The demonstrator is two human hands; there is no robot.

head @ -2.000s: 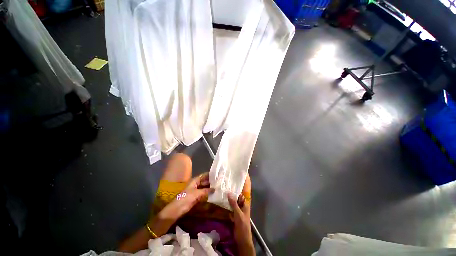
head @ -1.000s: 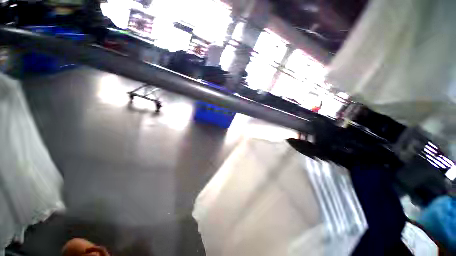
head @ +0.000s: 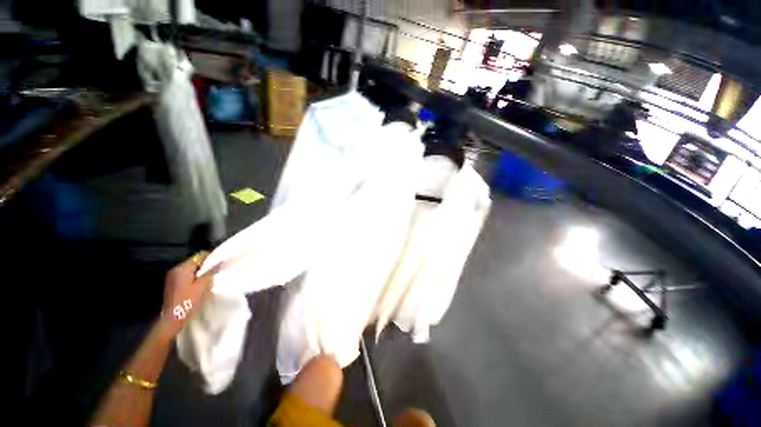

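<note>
White long-sleeved garments (head: pixel 367 225) hang close together from the rail in front of me, bright and partly washed out. My left hand (head: pixel 188 288) is at the left, wearing rings and a gold bangle. It grips a white sleeve (head: pixel 275 250) and holds it out to the left, with the loose end hanging below the hand. A small dark neck label (head: pixel 429 198) shows on the nearest garment. My right hand is not in view.
The thick garment rail (head: pixel 584 158) runs diagonally at the right. A thin base bar (head: pixel 372 384) stands by my knees. A white strappy garment (head: pixel 185 133) hangs at left near the worktable (head: pixel 75 133). A wheeled rack base (head: pixel 642 298) and blue crates (head: pixel 526 177) are on the right.
The view swung right, then back to the row. My left hand has moved from the cuff over my lap to the left, now gripping a sleeve. My right hand has left the picture.
</note>
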